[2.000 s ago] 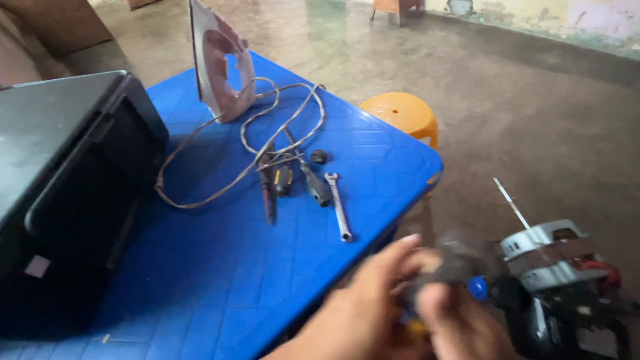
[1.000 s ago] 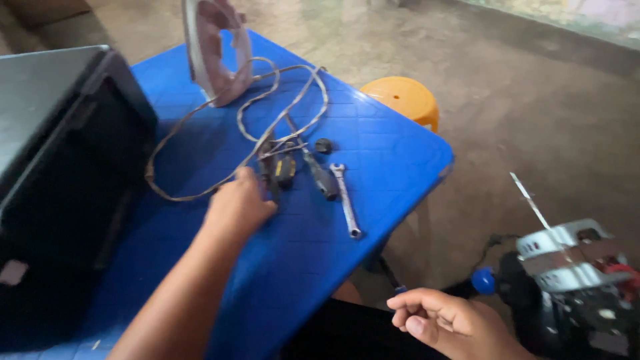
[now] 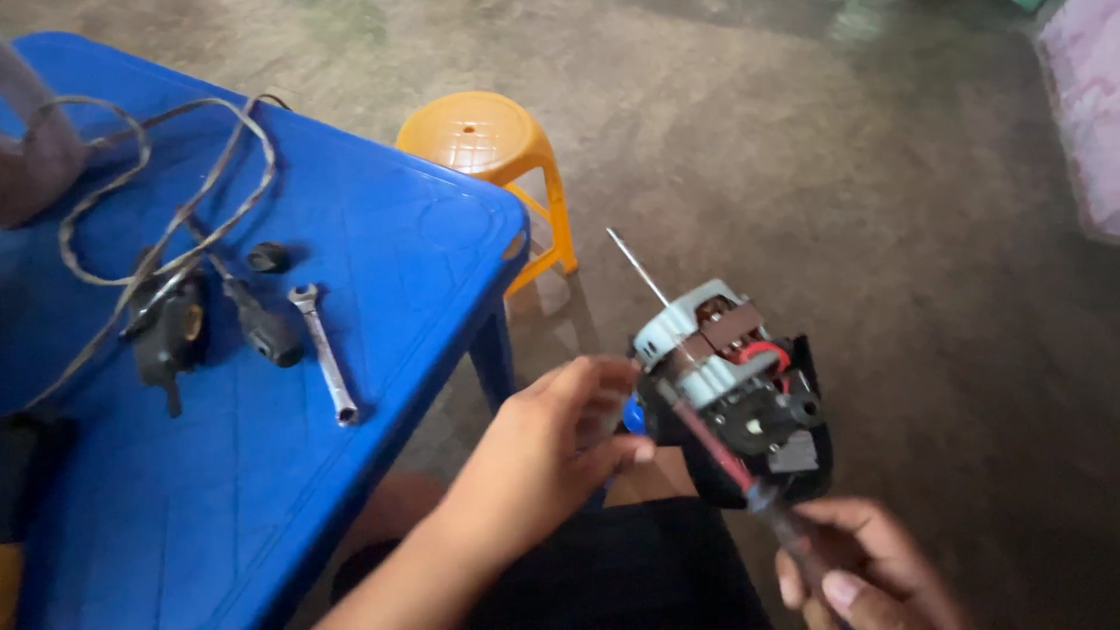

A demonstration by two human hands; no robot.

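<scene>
An electric fan motor (image 3: 713, 350), with a thin metal shaft pointing up and left, sits above my lap, its black rear housing below. My right hand (image 3: 866, 560) grips the dark handle of a screwdriver (image 3: 717, 451) with a reddish shank; its tip lies over the motor's side. Beside the motor's left edge is my left hand (image 3: 560, 429), fingers curved and apart, holding nothing that shows. A blue knob (image 3: 633, 416) shows between that hand and the motor.
On the blue plastic table (image 3: 376, 289) lie a combination wrench (image 3: 325, 354), a dark-handled screwdriver (image 3: 262, 324), a small black cap (image 3: 269, 256), dark tools (image 3: 171, 328) and a looped cord (image 3: 210, 197). An orange stool (image 3: 477, 131) stands behind the table's corner.
My left hand has moved from the tools on the table to the motor's side. A screwdriver is now in my right hand, which was open one second ago. The view has shifted right.
</scene>
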